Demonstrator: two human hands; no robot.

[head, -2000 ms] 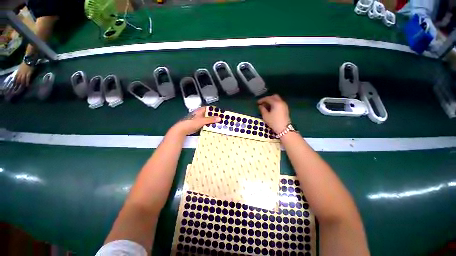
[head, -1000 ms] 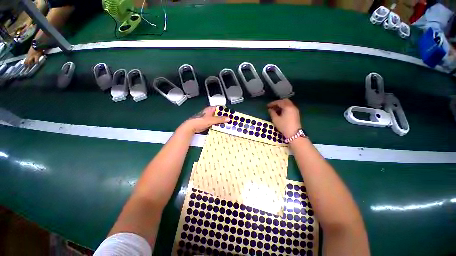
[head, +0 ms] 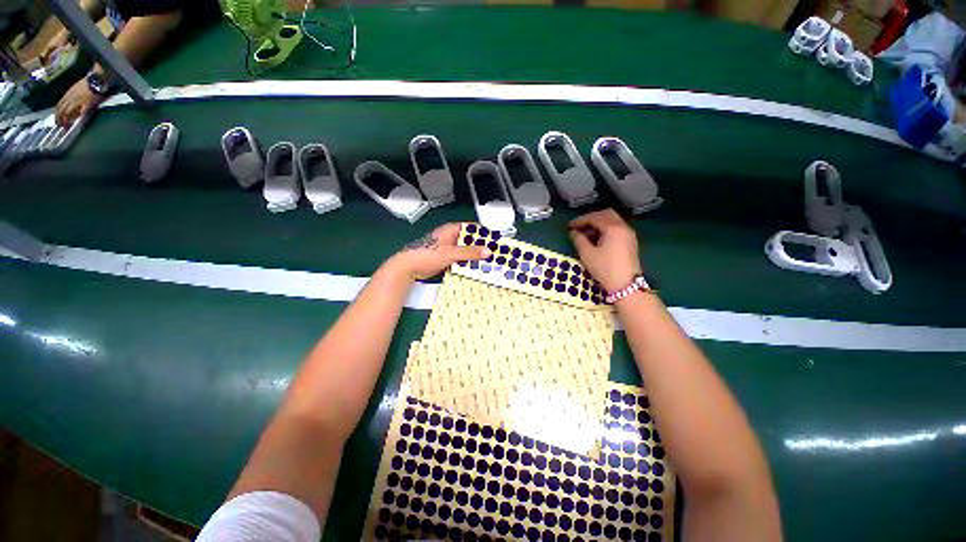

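Observation:
My left hand holds a cream-yellow sheet by its top left corner, thumb on top. Black adhesive dots remain in its top rows; the area below is bare and shiny. My right hand is just above the sheet's top right edge, fingers curled together; whether a dot is between the fingertips cannot be seen. A spare sheet full of black dots lies under the held one. Grey-white plastic housings lie in an uneven row beyond my hands, the closest near the sheet's top edge.
Three more housings lie together at the right. White strips cross the green belt. A green fan-like item, small white parts and a blue object are on the far side. Another person's hand is at far left.
The housings have shifted to the right in the view relative to my hands. My left hand still holds the sheet; my right hand has stayed close to its top right edge.

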